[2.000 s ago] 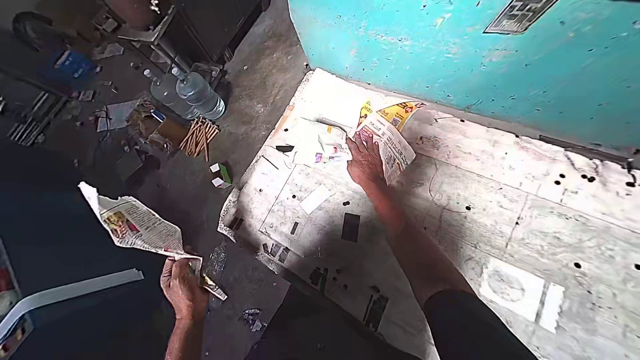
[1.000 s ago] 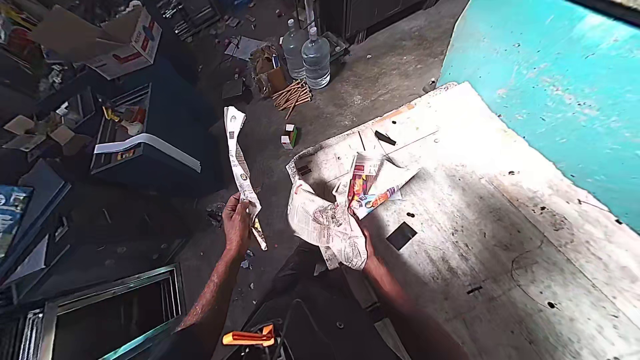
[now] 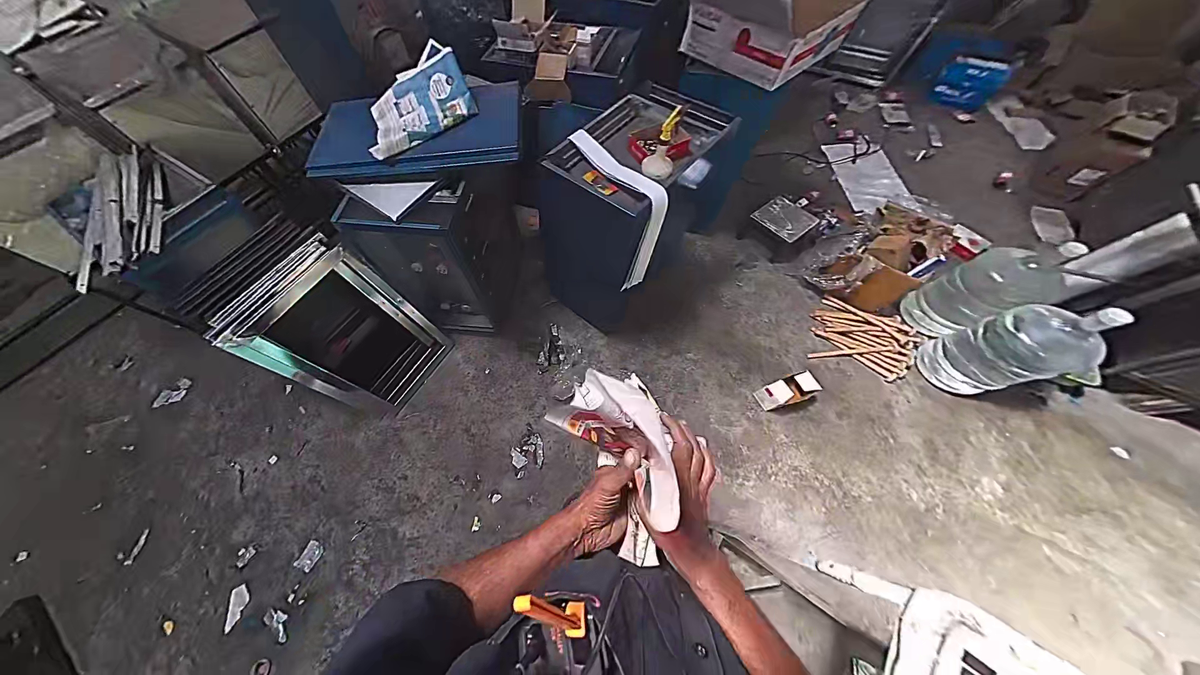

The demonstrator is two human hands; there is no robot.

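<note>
Crumpled sheets of printed newspaper (image 3: pixel 656 450) are bunched together in front of my body. My left hand (image 3: pixel 605 506) grips the bundle from its left side, with the thumb on top. On the other side, my right hand (image 3: pixel 692 478) is closed around the same paper, its fingertips partly behind the folds. A strip of the paper hangs down between the two wrists. Just below my hands, an orange-handled tool (image 3: pixel 553 614) shows at the front of my dark clothing.
Blue metal cabinets (image 3: pixel 600 234) stand ahead, one with a white strip over its edge. Framed panels (image 3: pixel 347 328) lean at left. Wooden sticks (image 3: pixel 862 337), a small carton (image 3: pixel 787 390) and large water bottles (image 3: pixel 1012 347) lie or stand at right. Scraps (image 3: pixel 236 607) litter the concrete floor.
The view has swung left, away from the white table. My hands, apart before with separate pieces of newspaper, have come together on one bundle.
</note>
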